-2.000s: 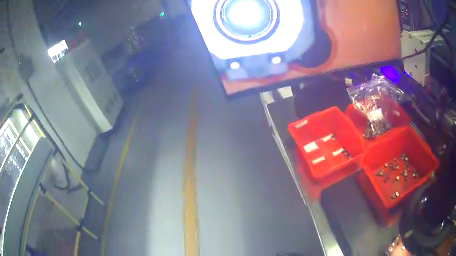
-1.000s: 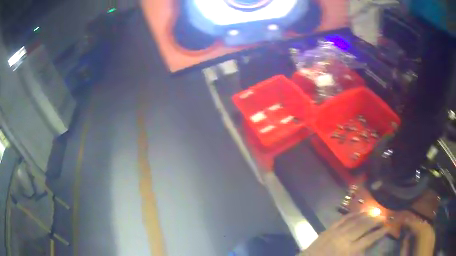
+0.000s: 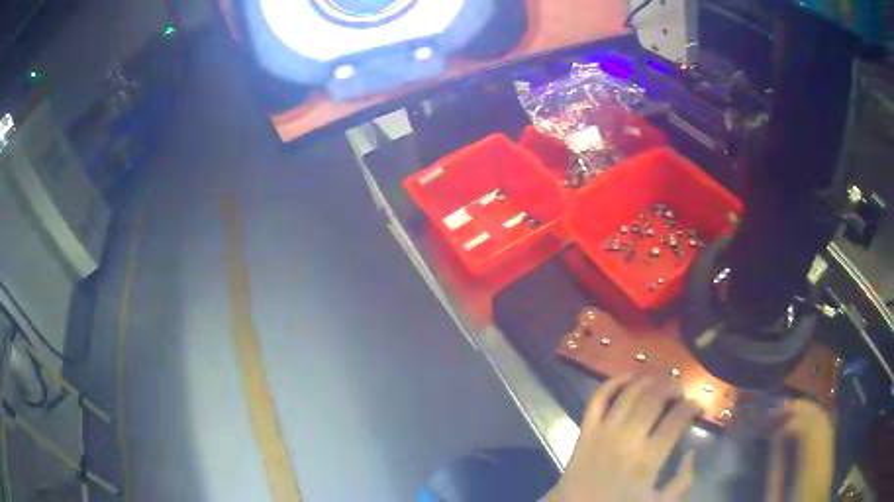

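Observation:
A reddish-brown carrier plate (image 3: 641, 356) with a row of small metal pieces lies under the microscope head, partly hidden by it. A bright spot lights its middle. My left hand (image 3: 627, 436) has its bent fingers at the near edge of the plate and seems to hold it. My right hand (image 3: 812, 446) is blurred and partly hidden at the lower right, near the plate's right part; its grip cannot be made out. The black microscope column (image 3: 784, 186) stands over the plate. The monitor (image 3: 564, 29) shows a magnified bright ring, cut off at the top.
A red bin with white slips (image 3: 454, 247) and a red bin of loose metal parts (image 3: 627, 265) stand beyond the plate. A clear bag (image 3: 585, 123) lies behind them. A black pad (image 3: 534, 312) is under the plate. The bench edge borders an aisle with a yellow line (image 3: 250, 363).
The view has shifted rightward, bringing the plate and both hands into sight. The ring on the monitor has changed position against its orange-brown background. More of the plate's left part now shows.

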